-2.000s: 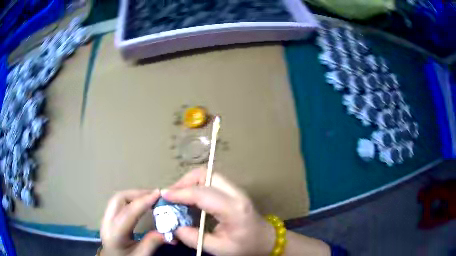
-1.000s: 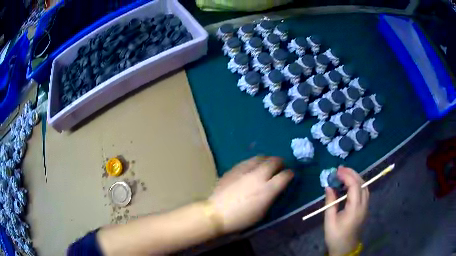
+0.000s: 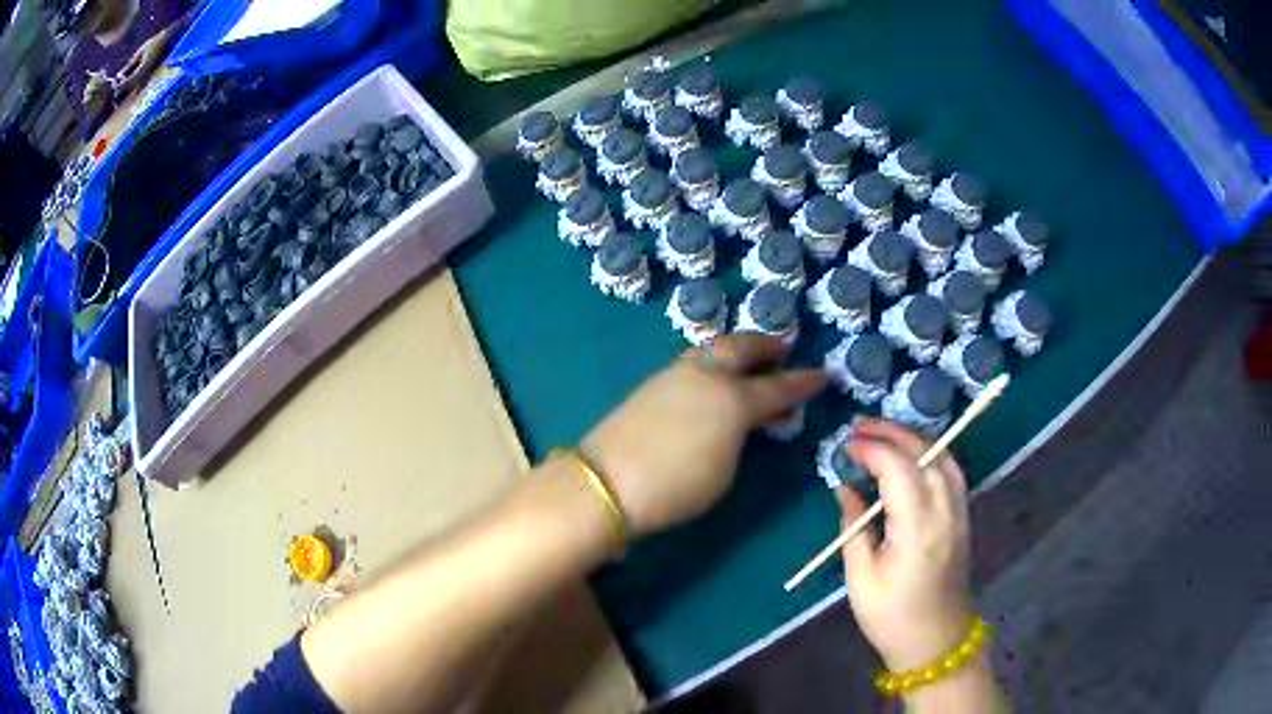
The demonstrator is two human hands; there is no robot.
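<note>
My right hand (image 3: 914, 537) holds a finished assembly (image 3: 841, 458), a pale sculpted piece with a dark cup, in its fingertips at the near end of the rows. A thin wooden stick (image 3: 826, 552) with a light tip lies across the same hand. My left hand (image 3: 684, 435) reaches over the green top, fingers at the edge of the standing assemblies (image 3: 879, 260). A pale piece (image 3: 785, 423) shows partly under its fingers; whether it is gripped is hidden.
A pale pink-lilac tub (image 3: 314, 332) of dark cups stands at upper left. An orange pot (image 3: 311, 558) sits on brown cardboard (image 3: 405, 405); my left forearm partly covers the area beside it. Loose pale pieces (image 3: 84, 572) lie far left. Blue crate (image 3: 1158, 112) at upper right; yellow-green cloth (image 3: 572, 31) at top.
The view has turned toward the rows. Both hands, together on one piece at first, are now apart over the rows. My right hand has brought its assembly up to the rows' near end.
</note>
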